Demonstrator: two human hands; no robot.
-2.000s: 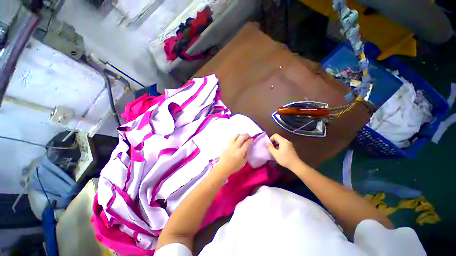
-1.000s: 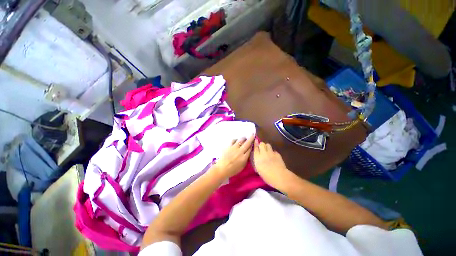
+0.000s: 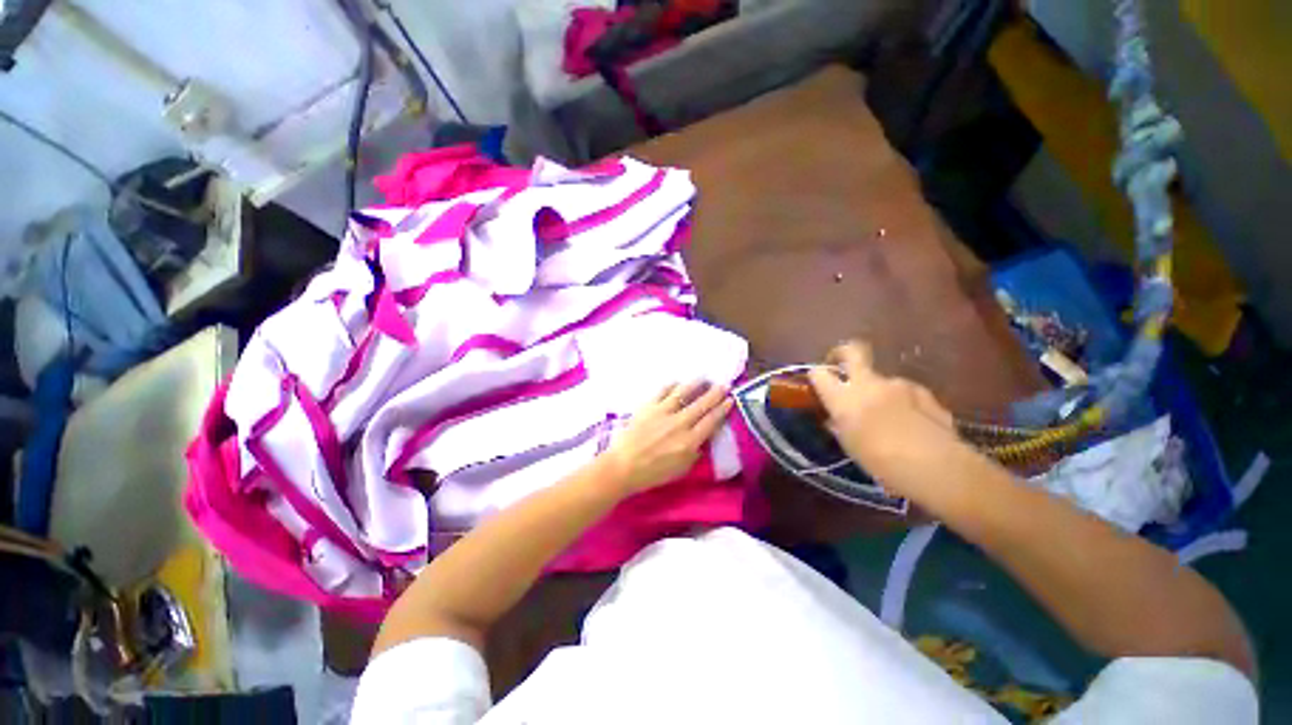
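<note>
The pale lilac-white garment piece with pink strips (image 3: 496,354) lies in a crumpled pile on the brown table cover (image 3: 794,213), with bright pink cloth (image 3: 659,513) under its near edge. My left hand (image 3: 670,436) lies flat on the garment's right end, fingers pointing at its edge. My right hand (image 3: 881,418) grips the orange-brown handle of the steam iron (image 3: 815,451). The iron's tip is at the garment's right edge, close to my left fingertips. Whether the soleplate presses on the cloth cannot be told.
The iron hose (image 3: 1041,439) runs right and up, wrapped in grey-blue rag. A blue basket (image 3: 1211,482) with white scraps stands at the right. A second iron (image 3: 149,630) is at the lower left beside a cream side board (image 3: 135,467). Red and black scraps (image 3: 638,36) lie behind the table.
My right hand has let go of the garment edge and taken hold of the iron, which has moved left to the cloth. My left hand has stayed on the garment. The view has shifted.
</note>
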